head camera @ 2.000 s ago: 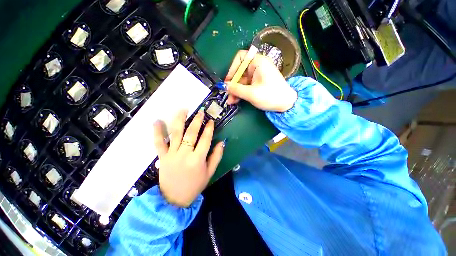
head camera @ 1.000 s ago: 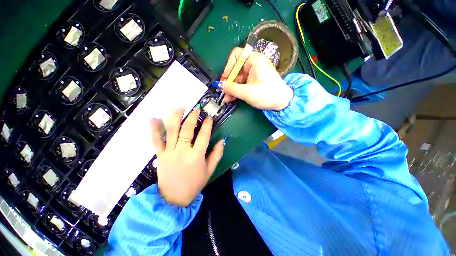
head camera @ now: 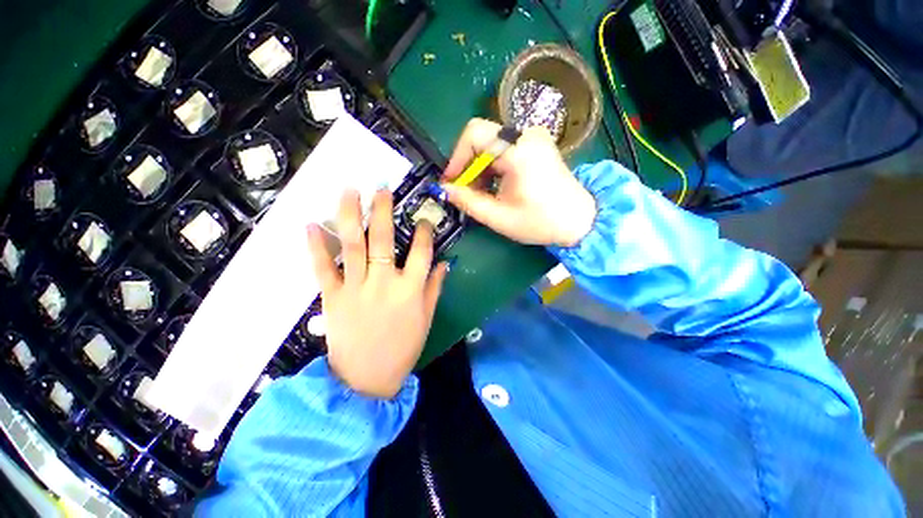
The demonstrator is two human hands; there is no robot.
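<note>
My right hand [head camera: 521,192] grips a slim yellow hand tool [head camera: 476,167] with a dark end; its working tip is too small to make out. It is over a round black module [head camera: 430,214] with a pale square centre, at the right edge of the black blister tray [head camera: 288,218]. My left hand [head camera: 376,314] lies spread, palm down, on the long white pad sheet [head camera: 258,293], which lies across the tray. One left fingertip is close beside that module. The sheet and hand hide some pockets.
Several round modules with pale squares fill the tray pockets. A brown pot [head camera: 552,96] with silvery shavings stands beyond my right hand. A black device [head camera: 683,61] with yellow-green and black cables is at the top right. White sheets [head camera: 51,455] lie at the lower left.
The yellow tool has turned in my right hand and now shows a dark end. My left fingers have shifted slightly, one closer to the module. The view has shifted slightly.
</note>
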